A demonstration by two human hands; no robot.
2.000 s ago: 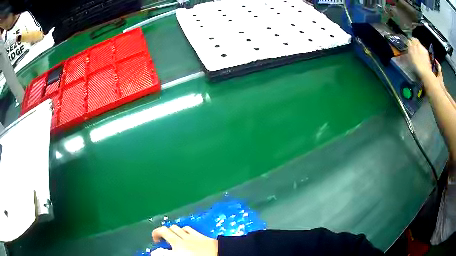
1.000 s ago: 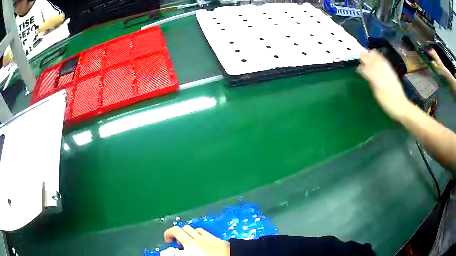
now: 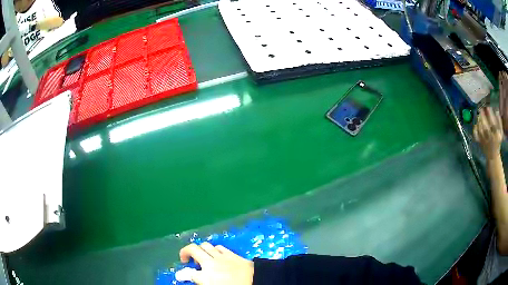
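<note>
My right hand (image 3: 220, 264) reaches in from the right at the bottom edge, in a black sleeve. It lies over the left part of a pile of shiny blue films (image 3: 267, 239). Its thumb, with a whitish cover on the tip, and index finger are apart. No held thing shows, but what is under the palm is hidden. My left hand is out of the picture. A phone middle frame (image 3: 361, 129) lies tilted on the green bench, right of centre, with a black plate with camera holes at its near end and blue inside.
A white fixture plate (image 3: 33, 167) stands at left. A red compartment tray (image 3: 131, 72) with one dark part lies behind it. A white perforated sheet (image 3: 317, 36) lies on a black base at the back. Another person's hand (image 3: 488, 131) is at right; a person's white shirt shows top left.
The phone middle frame now lies on the bench where there was none. The other person's hand has drawn back to the right. My right hand stays at the blue pile.
</note>
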